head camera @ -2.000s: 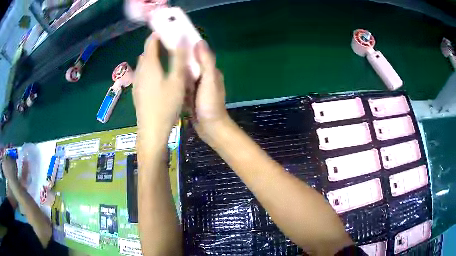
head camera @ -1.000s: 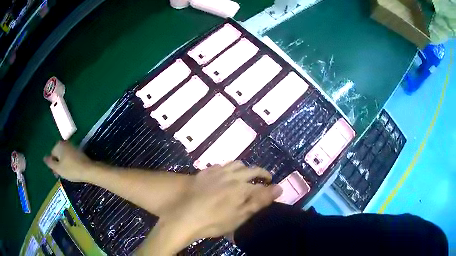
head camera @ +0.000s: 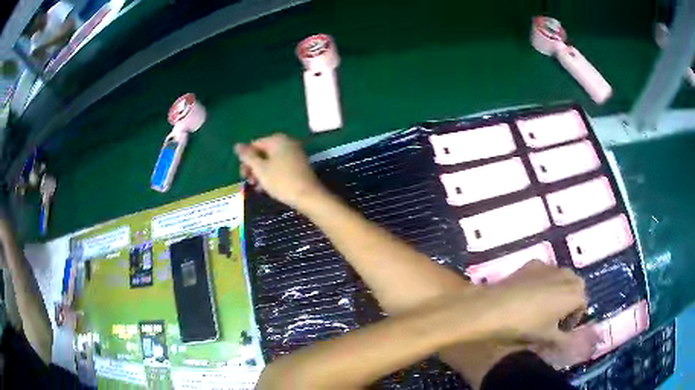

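Observation:
My left hand (head camera: pixel 545 301) reaches across my right forearm to the tray's lower right. Its fingers are bent down at a blurred pink handle cover (head camera: pixel 578 346); the grip is hidden. My right hand (head camera: pixel 278 171) is over the belt's near edge, empty, fingers loosely bent and apart. The black parts tray (head camera: pixel 350 190) holds pale pink covers (head camera: pixel 488 181) in two columns at its right; another cover (head camera: pixel 623 329) lies beside my left fingers. On the belt are a closed fan (head camera: pixel 324 95) just beyond my right hand and an open fan unit (head camera: pixel 169 156) with blue battery.
The dark green belt (head camera: pixel 427 68) runs beyond the tray, with another closed fan (head camera: pixel 583 72) at right. A yellow-green mat (head camera: pixel 164 305) with a black phone shape (head camera: pixel 194 289) is at left. Another worker's arm (head camera: pixel 27 282) shows at the left edge. A grey post (head camera: pixel 670 76) stands upper right.
The closed fan held two seconds ago now lies on the belt. My left hand has crossed to the tray's lower right covers; my right hand is empty. The view has swung back left since one second ago.

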